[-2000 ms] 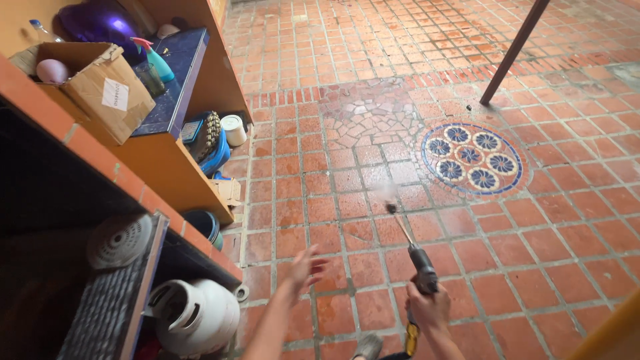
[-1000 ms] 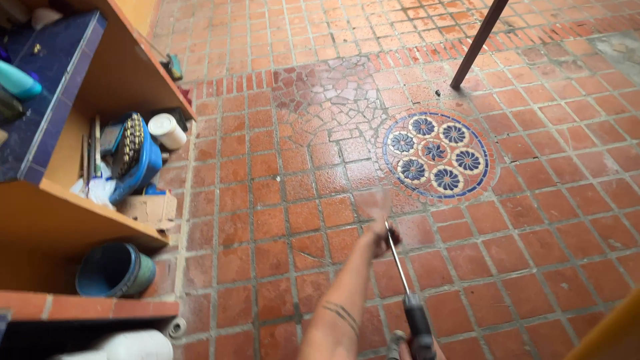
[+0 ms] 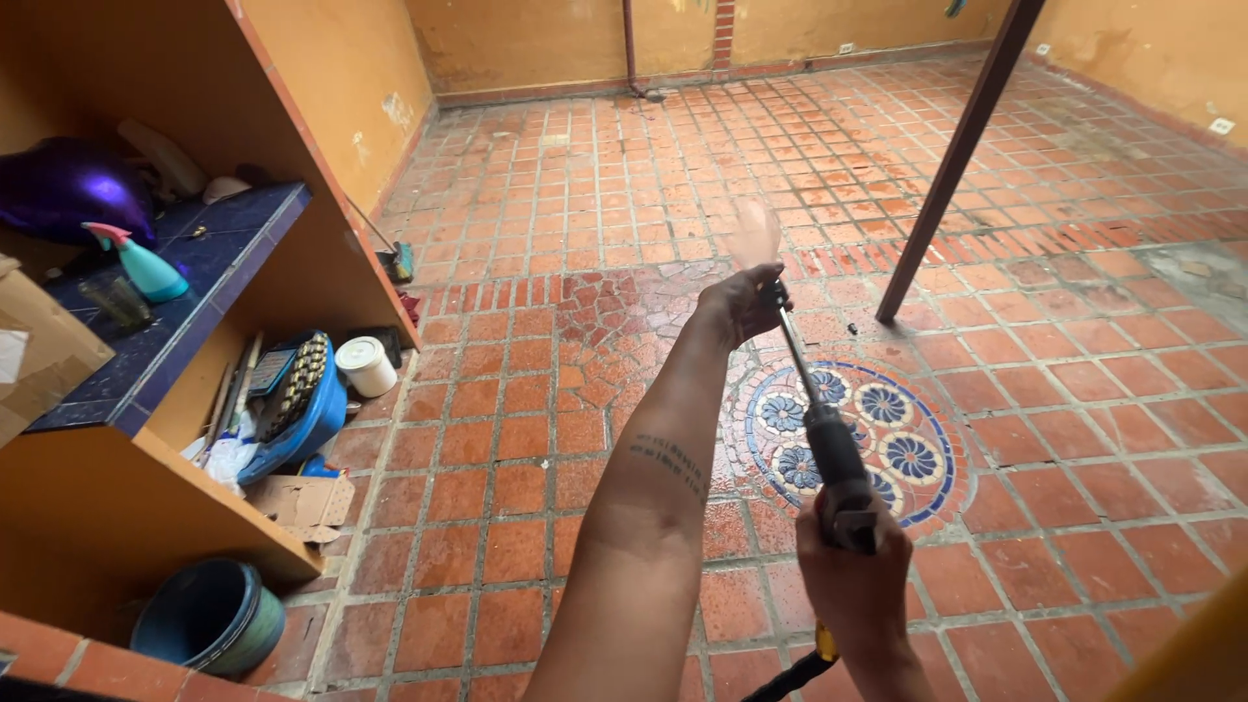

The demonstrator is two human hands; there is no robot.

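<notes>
A pressure-washer spray gun [image 3: 837, 458] with a metal lance [image 3: 798, 346] points away over the tiled floor. My right hand [image 3: 858, 575] grips its black handle, from which a black hose [image 3: 792, 677] with a yellow fitting runs down. My left hand [image 3: 743, 304] is closed around the nozzle end [image 3: 775, 292] of the lance, fingers partly hidden. A pale, blurred spray [image 3: 756, 234] shows just beyond the nozzle. Beneath the gun, a round mosaic [image 3: 909, 455] with blue flowers is set in the wet terracotta tiles.
A dark metal post [image 3: 951, 175] stands on the floor at right. At left, a blue-tiled shelf [image 3: 219, 258] holds a teal spray bottle [image 3: 151, 263] and a cardboard box [image 3: 44, 346]. Below are a blue basin [image 3: 327, 414], a white tub [image 3: 366, 367] and a dark bucket [image 3: 258, 619].
My left hand, apart from the gun two seconds ago, has moved forward and closed on the lance's nozzle end. The view has tilted up toward the far wall.
</notes>
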